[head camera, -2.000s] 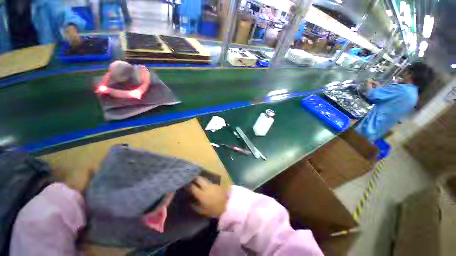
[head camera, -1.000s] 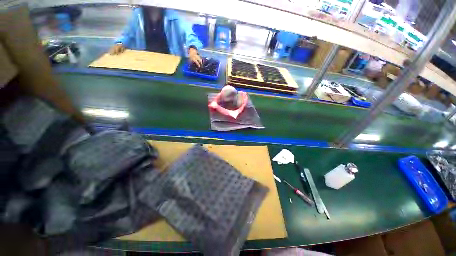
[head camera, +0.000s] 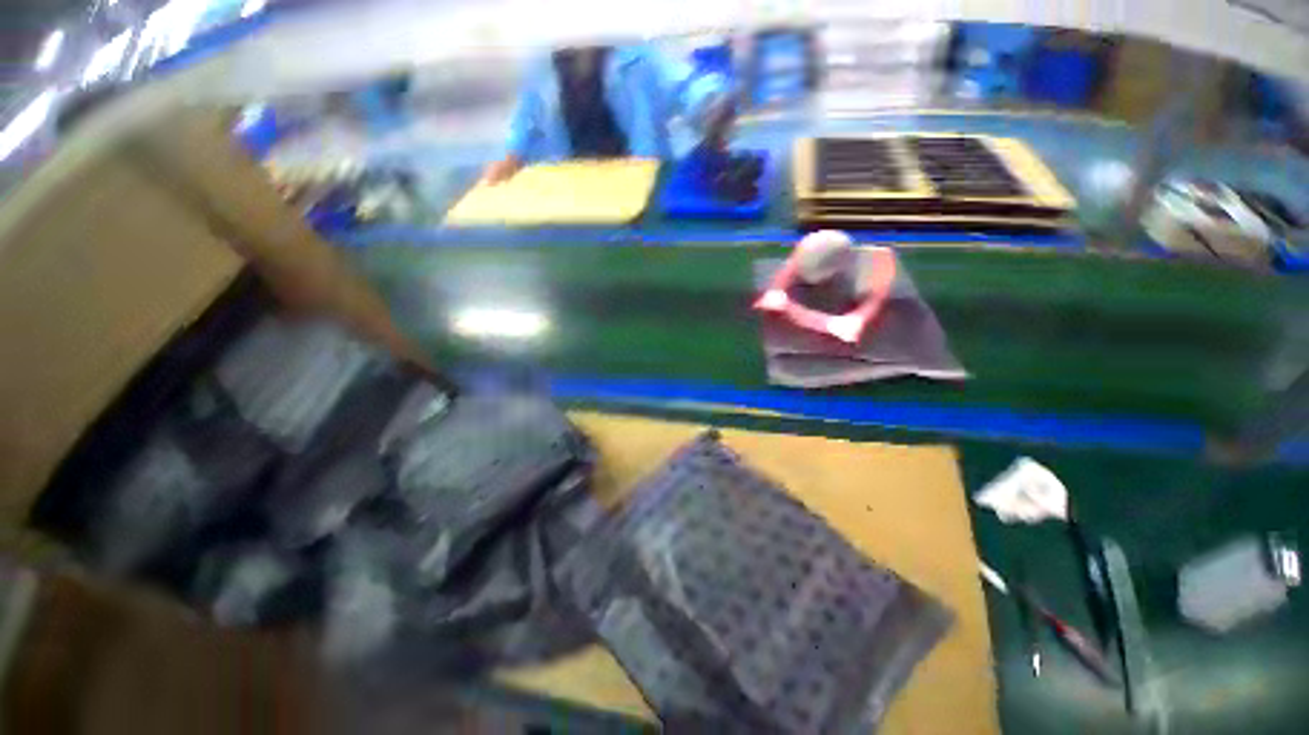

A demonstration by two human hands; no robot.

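Observation:
A flat dark grey pouch (head camera: 768, 589) lies tilted on the tan cardboard sheet (head camera: 919, 503) in front of me. To its left, several bulging grey pouches (head camera: 488, 474) are heaped out of the open side of a large brown carton (head camera: 129, 273). A pink cat-ear headset (head camera: 840, 309) with a pale ear cup lies on another grey pouch (head camera: 919, 345) on the green conveyor. Neither of my hands is in the picture. The view is blurred.
Right of the sheet lie a white tissue (head camera: 1024, 491), a thin reddish-handled tool (head camera: 1070, 639), tweezers (head camera: 1123, 618) and a white bottle (head camera: 1232, 584). Across the line, a person in blue (head camera: 617, 108) sits by a blue tray (head camera: 715, 184) and a tray of dark parts (head camera: 933, 180).
The view has swung left, bringing the carton and heaped pouches in. My hands, seen at a grey pouch with a headset two seconds ago, are gone from view. The pouch now lies flat.

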